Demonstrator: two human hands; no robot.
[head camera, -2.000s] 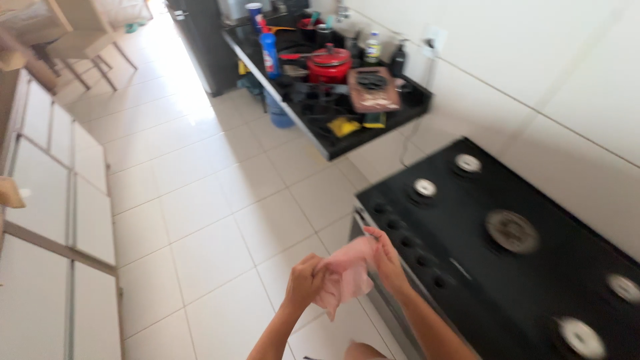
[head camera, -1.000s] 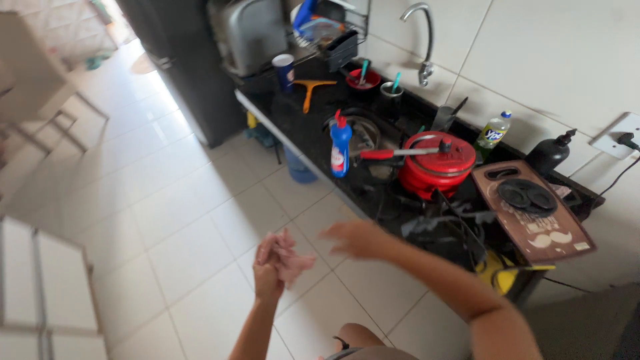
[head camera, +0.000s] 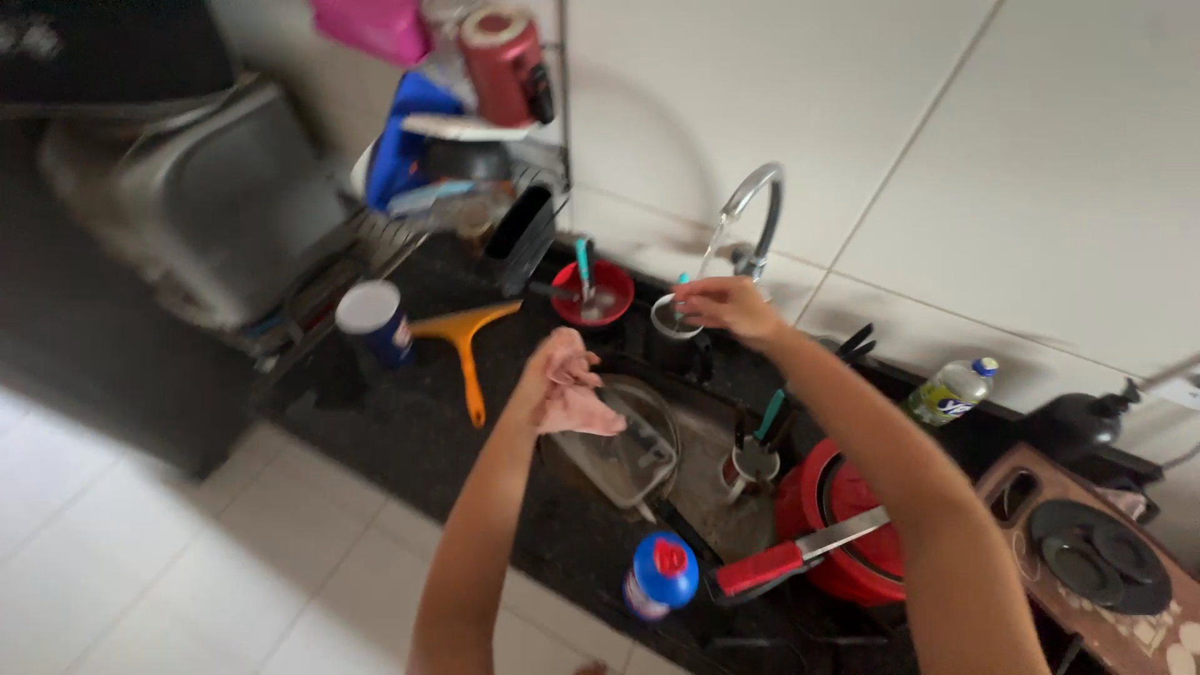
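Observation:
My left hand (head camera: 560, 370) holds a crumpled pink cloth (head camera: 581, 411) over the near left edge of the sink (head camera: 712, 441). Bare of any held thing, my right hand (head camera: 727, 307) reaches across the sink beside a dark cup (head camera: 677, 319) with a turquoise-handled utensil in it, below the curved chrome faucet (head camera: 757, 183). Water appears to run in a thin stream from the spout. A clear plastic container (head camera: 623, 455) lies in the sink, with a mug (head camera: 750, 466) holding utensils to its right.
A red pressure cooker (head camera: 816, 525), a blue bottle with a red cap (head camera: 664, 572) and an orange squeegee (head camera: 464, 342) surround the sink. Behind are a red bowl (head camera: 609, 295) and a dish rack (head camera: 562, 112). A dish soap bottle (head camera: 952, 389) and a brown board (head camera: 1116, 562) are at right.
The view has swung from the stove to the sink. Both hands were at the pink cloth two seconds ago; now only the left has it, and the right is out by the faucet.

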